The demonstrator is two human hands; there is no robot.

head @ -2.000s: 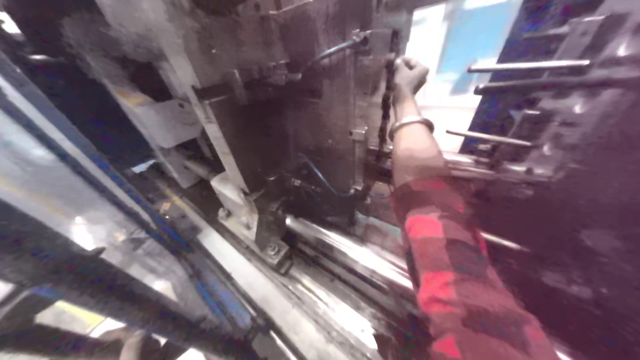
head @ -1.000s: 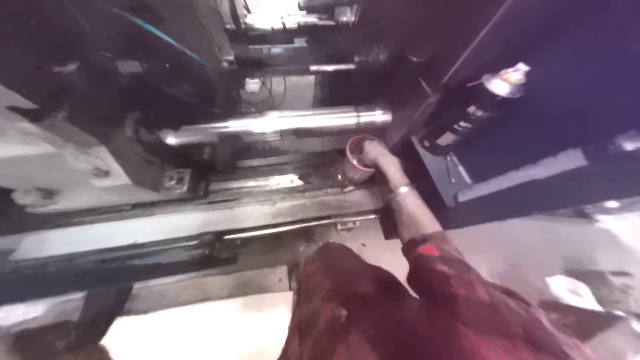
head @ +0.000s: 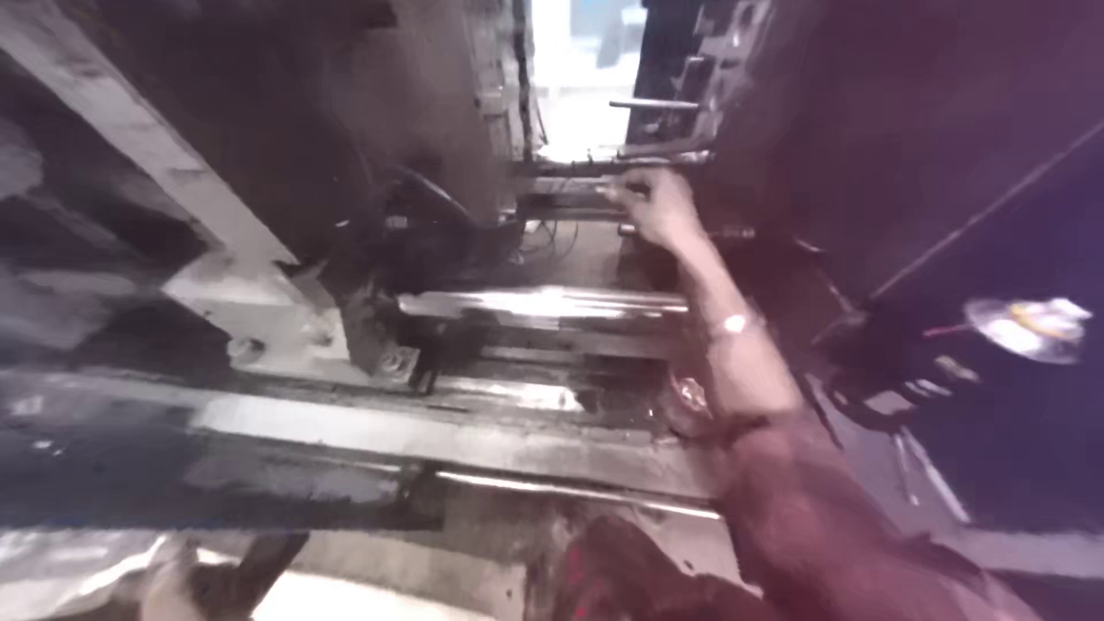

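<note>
My right hand (head: 660, 207) reaches forward over the machine, thumb and fingertips close together and pointing left; whether a small thing is between them is not clear. A bracelet circles the wrist. Below the hand runs a polished steel bar (head: 543, 303). Partly behind my forearm, a small reddish round container (head: 688, 398) rests by the machine's rail. At the bottom left edge, what seems to be my left hand (head: 172, 582) is blurred beside a dark bar; its grip cannot be made out.
A pale metal bracket (head: 276, 319) with bolts stands at left. Along the front runs a machine rail (head: 448, 435). On the right, a dark spray can (head: 906, 379) with a thin red straw stands by a dark panel. Metal pins (head: 653, 104) jut out at the back.
My right hand was up by a dark vertical part beside the upright plate, then at the reddish container. Now it is away from the container, farther forward over the bar. The view has shifted greatly.
</note>
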